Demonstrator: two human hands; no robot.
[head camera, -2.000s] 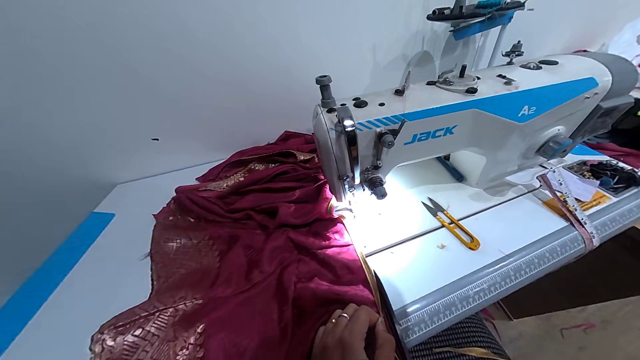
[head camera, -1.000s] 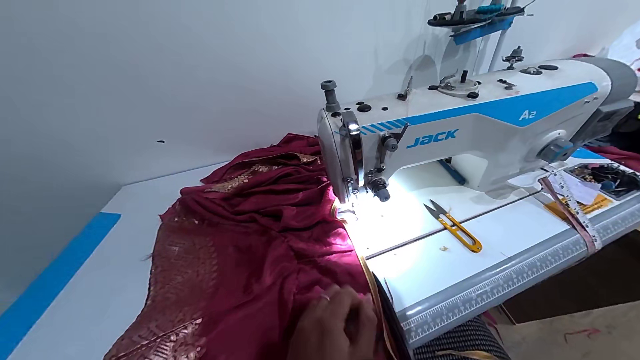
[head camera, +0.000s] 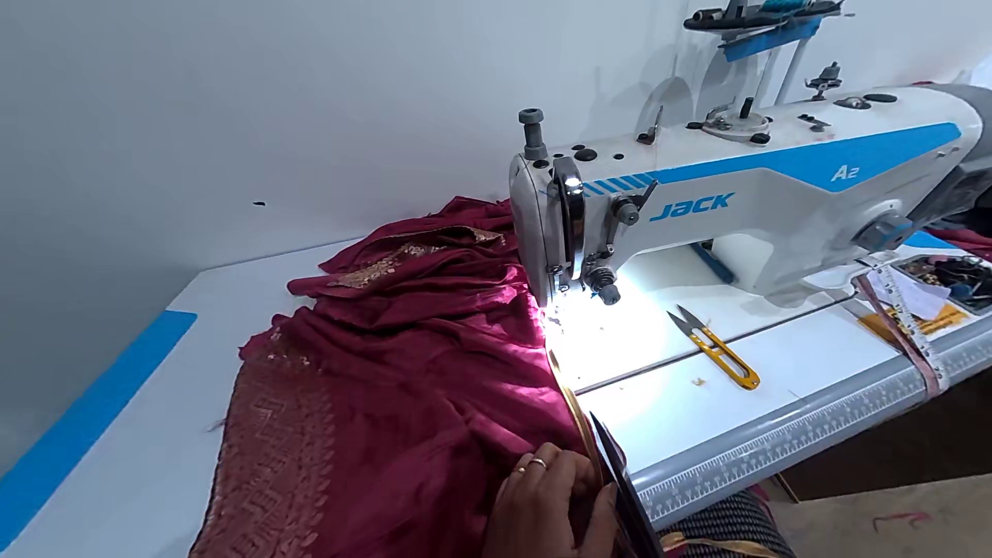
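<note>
My left hand (head camera: 542, 504), with rings on it, has its fingers curled on the maroon cloth (head camera: 434, 418) near its gold-trimmed right edge (head camera: 575, 407). Just right of the thumb, dark pointed blades (head camera: 620, 484), apparently of scissors, lie along that edge; their handles are out of frame. My right hand is not in view. The cloth bears gold patterned borders and runs in folds up to the needle area of a white and blue Jack sewing machine (head camera: 697, 205), whose lamp lights the bed. Yellow thread snips (head camera: 717, 349) rest on the table to the right.
A ruler strip (head camera: 775, 449) runs along the table's front edge, with a measuring tape (head camera: 903, 318) over it. At the far right sits a tray of small items (head camera: 949, 275). A thread stand (head camera: 763, 23) rises behind the machine, near the wall.
The pointed blades have come into view beside the cloth's edge. My left hand has shifted and now sits at the gold trim. The snips and the machine have stayed put.
</note>
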